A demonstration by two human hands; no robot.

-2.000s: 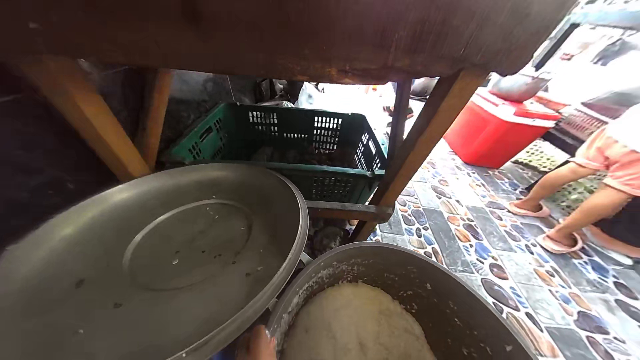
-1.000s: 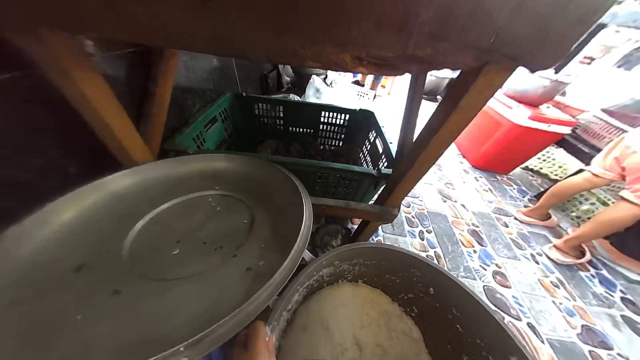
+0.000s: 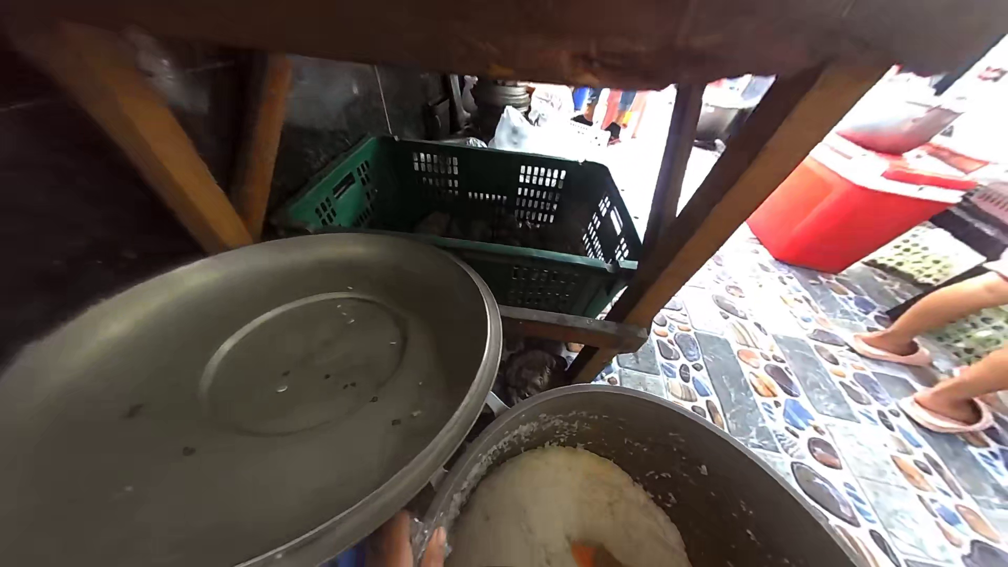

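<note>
A large metal pot [image 3: 756, 472] at the bottom holds a mound of white cooked rice [image 3: 559, 488], with loose grains on its inner wall. A wide, round metal lid or shallow pan [image 3: 315, 441] with dark specks fills the lower left, its rim close to the pot's. My left hand [image 3: 413, 543] is at the bottom edge between the two rims, only some fingers showing; they are at the pot's left rim, but their grip is unclear. A small orange-brown thing [image 3: 587, 554] shows against the rice at the frame's edge, too cut off to identify. My right hand cannot be made out.
A dark table edge [image 3: 504, 39] crosses overhead, with slanted wooden legs [image 3: 756, 181] below. Behind the lid sits a green plastic crate [image 3: 488, 244]. A red cooler [image 3: 843, 213] stands right, on a pebble-patterned floor [image 3: 732, 378]. Another person's slippered feet [image 3: 945, 409] are at the far right.
The orange-brown thing now shows over the rice at the bottom edge; it was not visible in the earlier frames. The lid and pot have stayed about where they were.
</note>
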